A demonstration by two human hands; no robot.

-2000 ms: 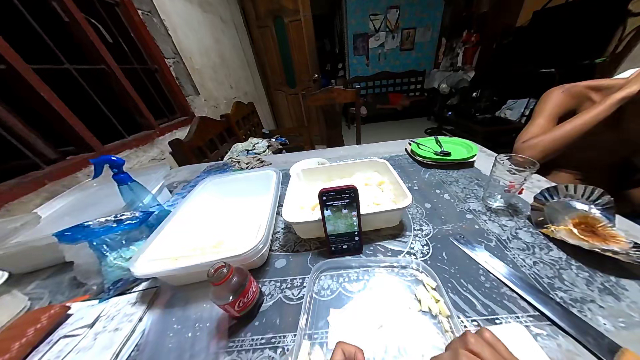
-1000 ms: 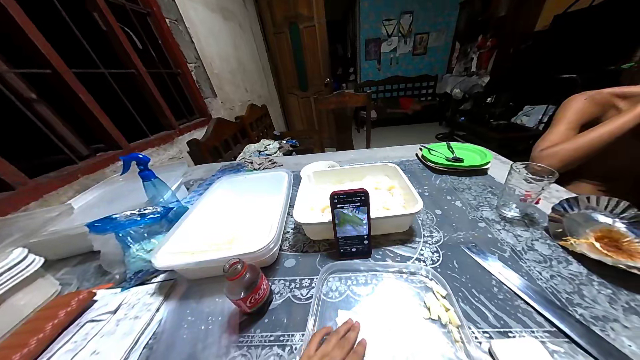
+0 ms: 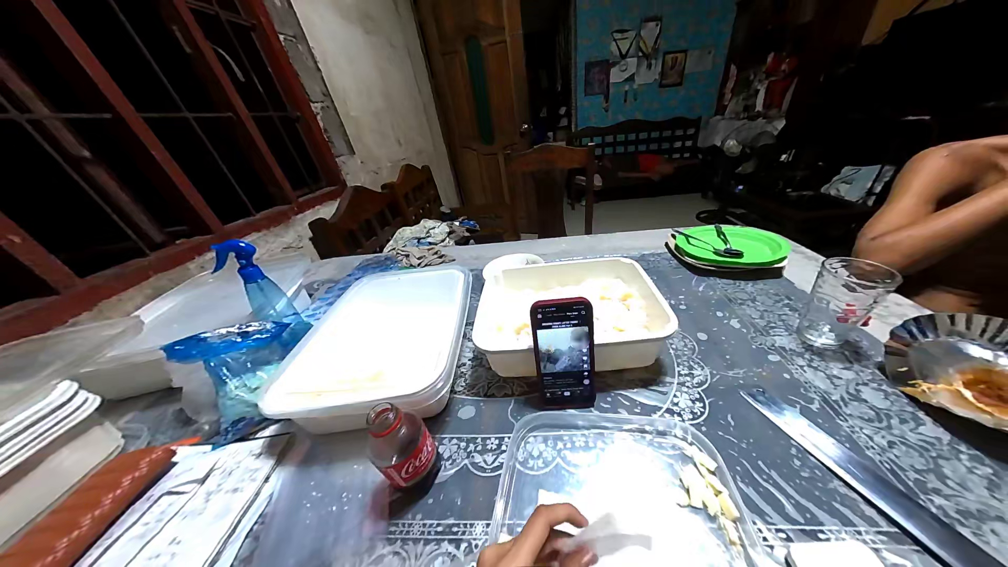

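Observation:
My left hand (image 3: pixel 539 539) is at the bottom edge, over the near left part of a clear plastic tray (image 3: pixel 524 441). Its bent fingers pinch a thin, whitish, translucent sheet (image 3: pixel 610 537), blurred at its far end. Pale yellowish strips (image 3: pixel 709 488) lie along the tray's right side, beside a bright white area washed out by glare. My right hand is out of view. Behind the tray a phone (image 3: pixel 564 354) stands upright against a cream container (image 3: pixel 496 354) holding white and yellowish pieces. A Coca-Cola bottle (image 3: pixel 403 449) with dark liquid stands left of the tray.
A lidded white container (image 3: pixel 378 339), blue spray bottle (image 3: pixel 264 287) and blue plastic bag (image 3: pixel 236 370) are on the left. To the right lie a long metal blade or ruler (image 3: pixel 858 472), glass (image 3: pixel 846 303), fluted metal dish (image 3: pixel 945 339) and green plate (image 3: pixel 760 246). A person's bare arm (image 3: pixel 921 205) is beyond.
Two seconds ago both hands showed at the bottom edge; the right hand has since left view. My left hand, spread on the tray a second ago, now has its fingers bent around the thin sheet.

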